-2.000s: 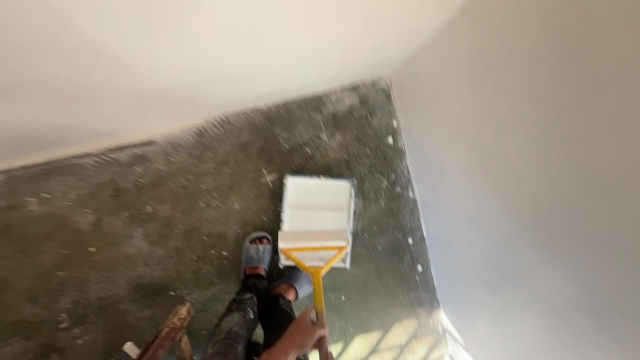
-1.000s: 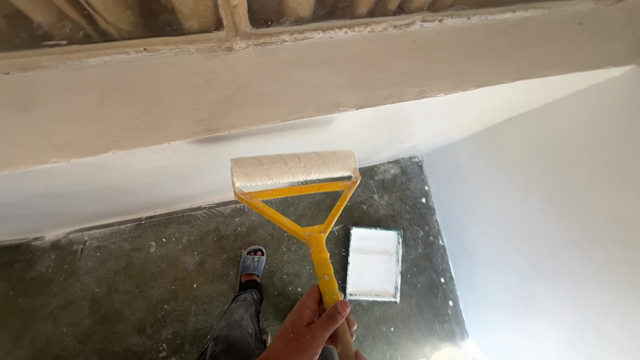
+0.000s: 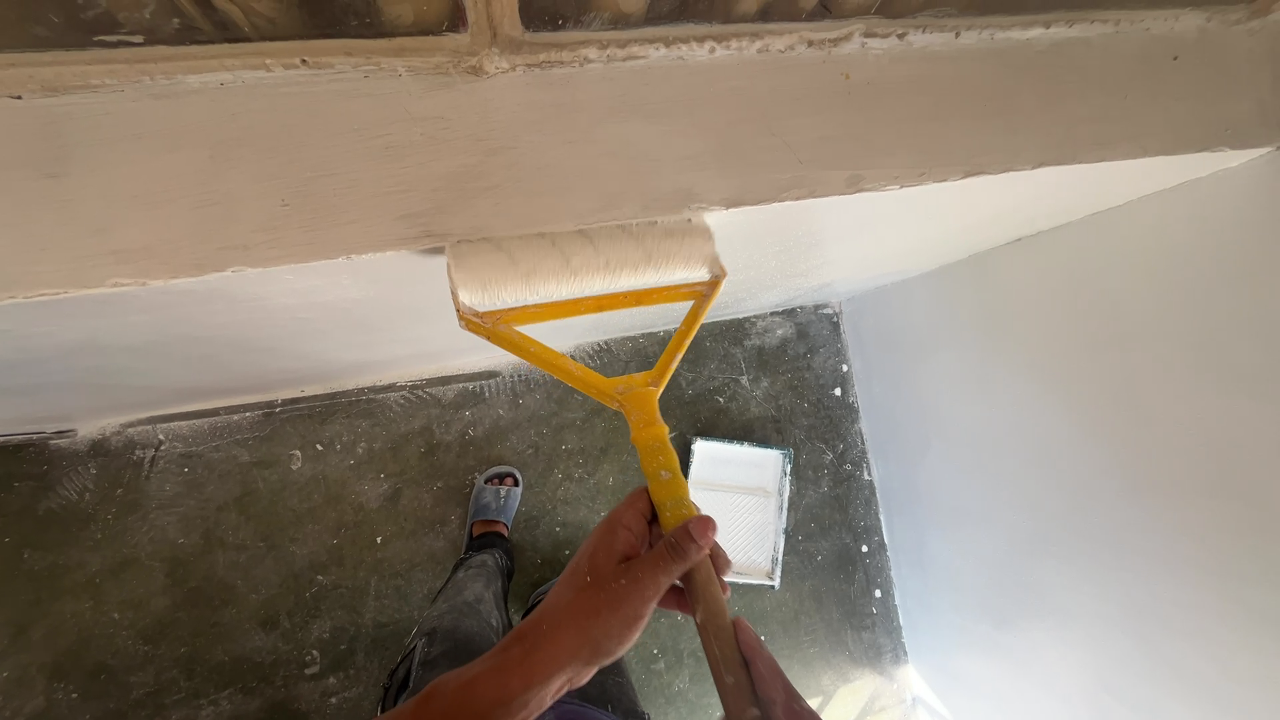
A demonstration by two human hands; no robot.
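My left hand (image 3: pixel 640 570) is closed around the neck of a paint roller (image 3: pixel 655 450), where its yellow plastic frame meets a wooden pole. Lower on the pole is my right hand (image 3: pixel 770 675), partly cut off by the bottom edge and partly behind the pole. The roller's cream nap cover (image 3: pixel 585 262) is at the lower edge of a beige ledge (image 3: pixel 600 150), over the white wall; whether it touches cannot be told. Beyond my left hand, a paint tray (image 3: pixel 740 510) coated in white paint lies on the floor.
The dark, paint-spotted concrete floor (image 3: pixel 300 530) meets a white wall (image 3: pixel 230 330) ahead and another wall (image 3: pixel 1080 420) on the right. My foot in a grey slide sandal (image 3: pixel 495 500) stands left of the tray. A window frame (image 3: pixel 490 30) runs above the ledge.
The roller was over the tray two seconds ago, then was raised in front of the wall. The view has tilted up. Since one second ago the cover has come up against the ledge's lower edge in view.
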